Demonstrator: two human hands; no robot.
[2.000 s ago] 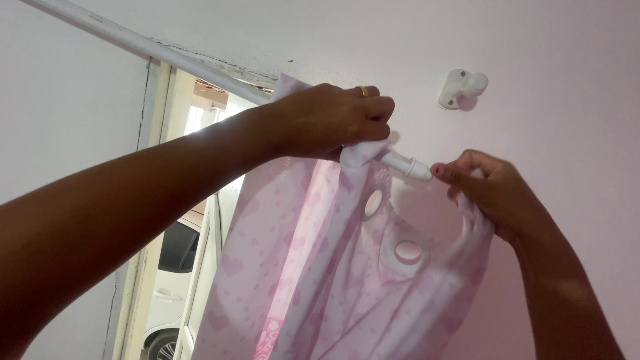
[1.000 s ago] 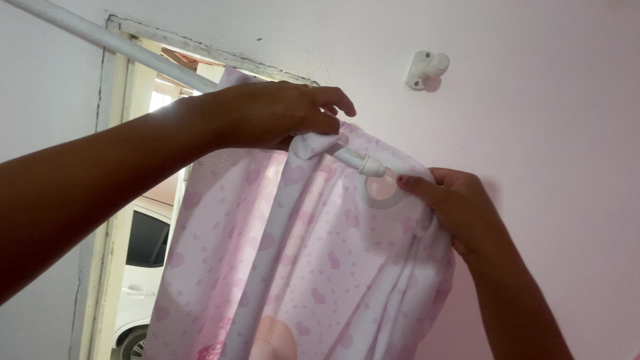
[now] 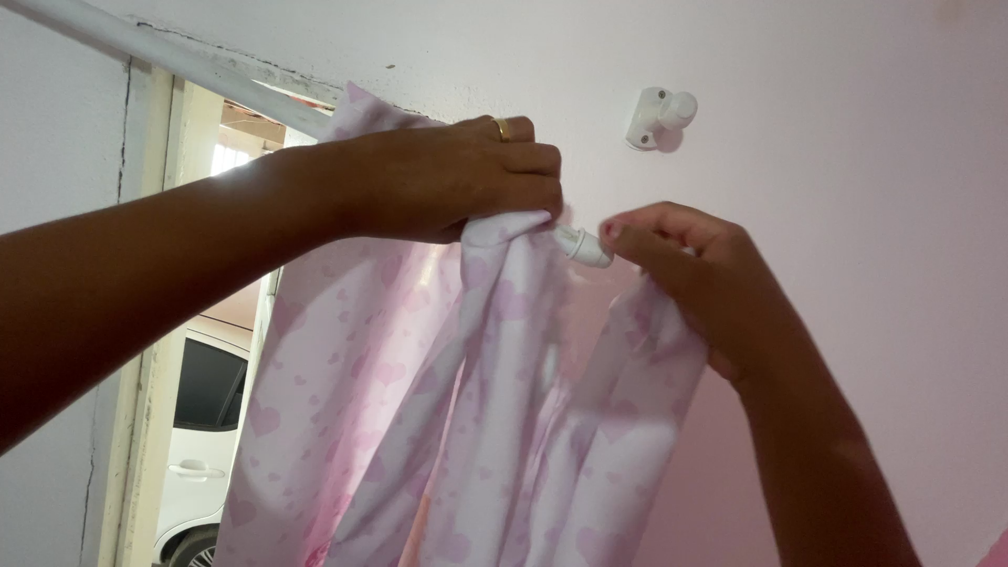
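Note:
A pink and white curtain with a heart pattern (image 3: pixel 488 378) hangs from a white curtain rod (image 3: pixel 228 83) that slants down from the upper left. My left hand (image 3: pixel 472 173), with a gold-coloured ring, is closed around the rod and the bunched top of the curtain. Just past its fingers the rod's white end cap (image 3: pixel 587 246) sticks out. At the cap's tip are the thumb and fingertips of my right hand (image 3: pixel 685 260); the curtain's right edge hangs gathered beneath that hand. The curtain's eyelets cannot be made out now.
A white wall bracket (image 3: pixel 660 118) with a round knob is screwed to the pink wall above my right hand. Behind the curtain at left is a doorway frame (image 3: pixel 150 354), with a white car (image 3: pixel 193 465) outside. Cracks run through the plaster around the frame.
My left hand, its fingers raised a second ago, is now closed over the curtain and rod. An eyelet near the rod's end no longer shows, and the cap stands clear of the cloth.

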